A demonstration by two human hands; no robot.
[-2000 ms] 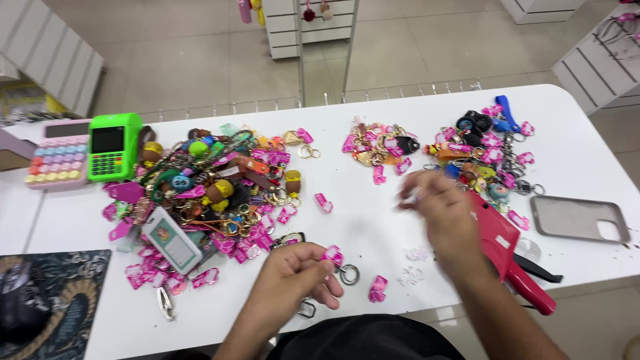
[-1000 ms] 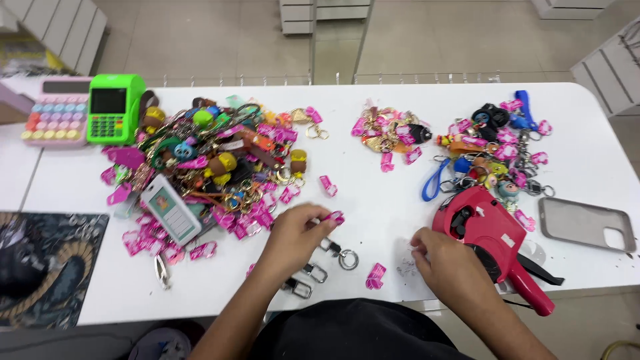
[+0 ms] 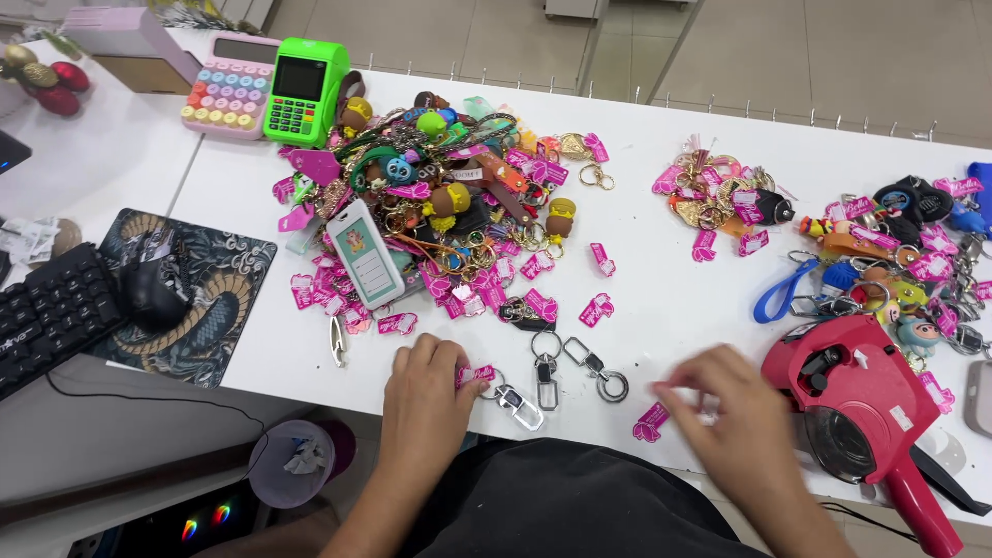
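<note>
My left hand [image 3: 430, 395] holds a pink tag [image 3: 475, 375] between thumb and fingers at the counter's near edge. Beside it lies a metal keychain [image 3: 518, 404], its ring partly behind the tag. My right hand [image 3: 725, 407], blurred, is just right of another pink tag [image 3: 649, 423]; whether it holds anything is not clear. Two more metal keychains, one upright [image 3: 546, 370] and one slanted [image 3: 597, 370], lie between the hands. Loose pink tags [image 3: 597, 309] lie farther back. A red handheld price labeler [image 3: 868, 403] rests right of my right hand.
A large heap of tagged keychains [image 3: 457, 201] covers the left middle; smaller heaps lie at centre right [image 3: 725, 194] and far right [image 3: 899, 256]. A green card terminal [image 3: 306, 93], pink calculator [image 3: 231, 85], black mouse [image 3: 155, 291] and keyboard [image 3: 58, 310] are left. Hooks line the far edge.
The view has swung left, bringing the keyboard and bin into sight. My left hand stays on a pink tag near the metal keychains. My right hand is now closer to the loose tag by the edge.
</note>
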